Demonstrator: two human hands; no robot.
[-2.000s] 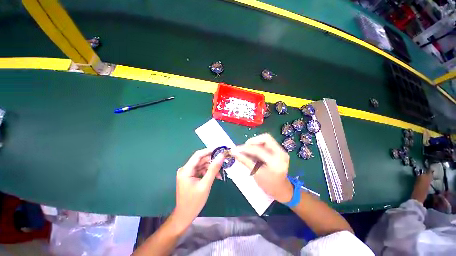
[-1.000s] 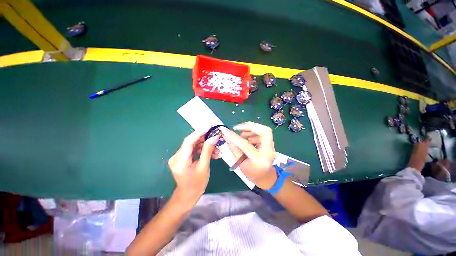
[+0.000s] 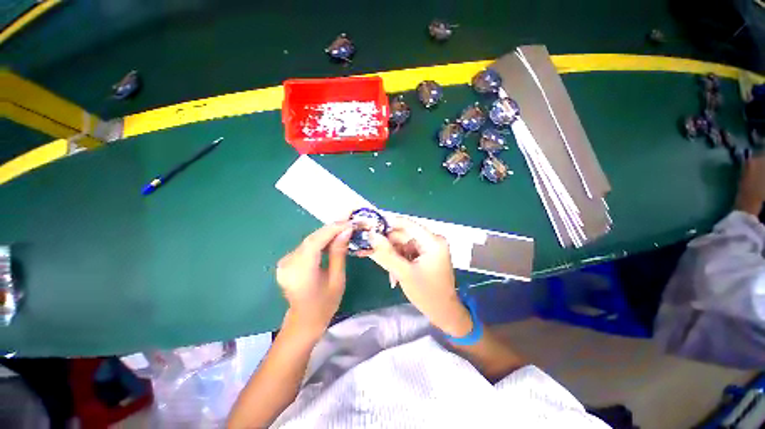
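A round electronic unit is held just above the bench between the fingertips of both hands. My left hand grips its left side. My right hand has its thumb and fingers on the unit's right side; whether it also holds a small part or tool is hidden. A long white card-like strip lies under the hands, running to the upper left. A second strip, white with a grey-brown end, runs right from under my right hand. A red parts tray with white bits stands behind the hands.
Several round units cluster right of the tray, beside a fanned strip stack. A pen lies left. More units lie on the belt beyond the yellow edge. A neighbouring person's sleeve is at right.
The camera view has shifted and turned. Both hands still hold the unit. The strip with the grey-brown end, partly covered by my right wrist before, now shows more fully. The thin pale stick no longer shows.
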